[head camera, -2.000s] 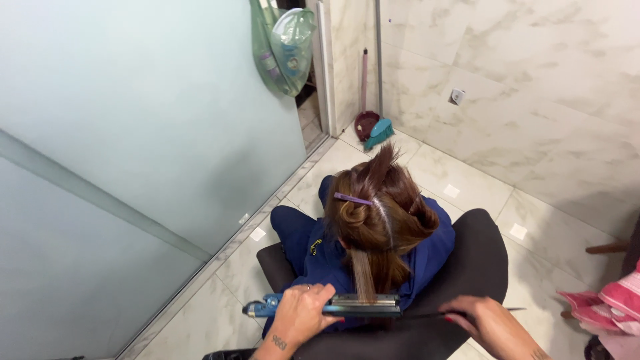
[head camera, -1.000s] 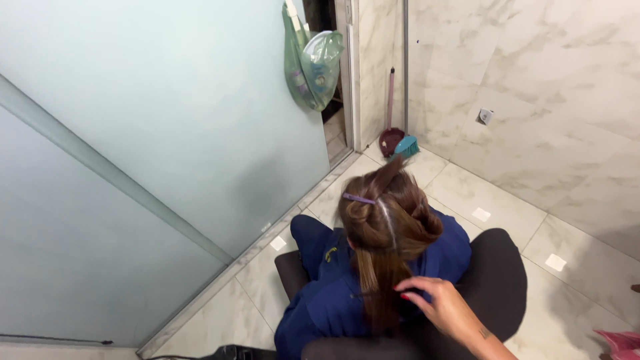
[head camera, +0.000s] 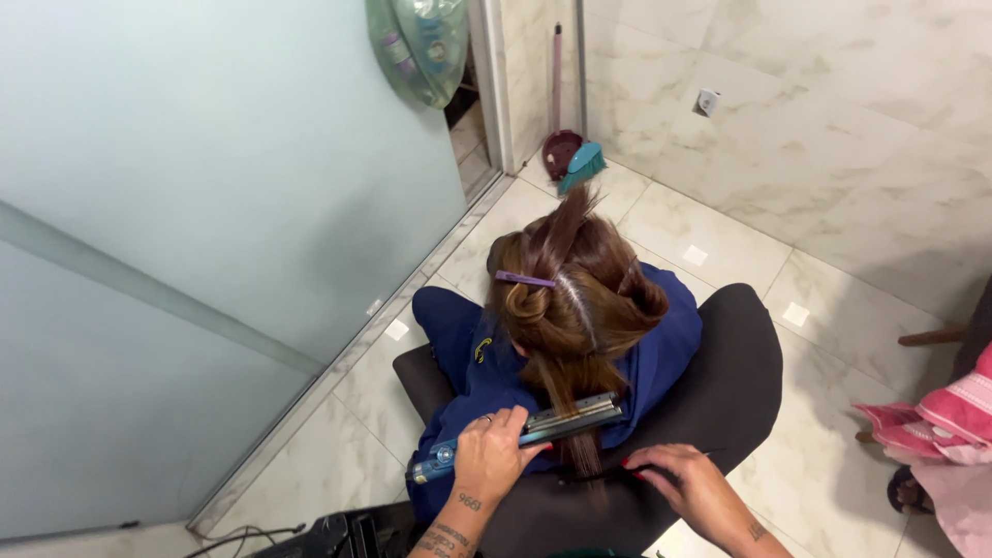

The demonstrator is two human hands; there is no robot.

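Note:
My left hand [head camera: 496,449] is closed around a blue hair straightener [head camera: 570,418], whose plates lie across a lock of brown hair [head camera: 583,453] behind a seated person's head. Below the plates the lock hangs in thin strands. My right hand [head camera: 682,484] pinches a thin dark comb [head camera: 601,474] at the lower end of that lock; its pointed tail shows past my fingers. A purple hair clip [head camera: 525,279] holds a coiled section on the left of the head [head camera: 581,302], and another section stands up at the top. The person wears blue clothing [head camera: 670,310].
The person sits in a dark chair [head camera: 736,372]. A black object with cables [head camera: 349,535] is at the lower left. A frosted glass door [head camera: 232,155] with a green bag [head camera: 422,50] fills the left. A dustpan [head camera: 559,153] and a teal broom [head camera: 583,165] stand in the corner; pink towels [head camera: 957,411] hang at right.
The straightener and my left hand, out of view one second ago, are back at the hair. My right hand has moved from beside the hair to lower down by the lock's end.

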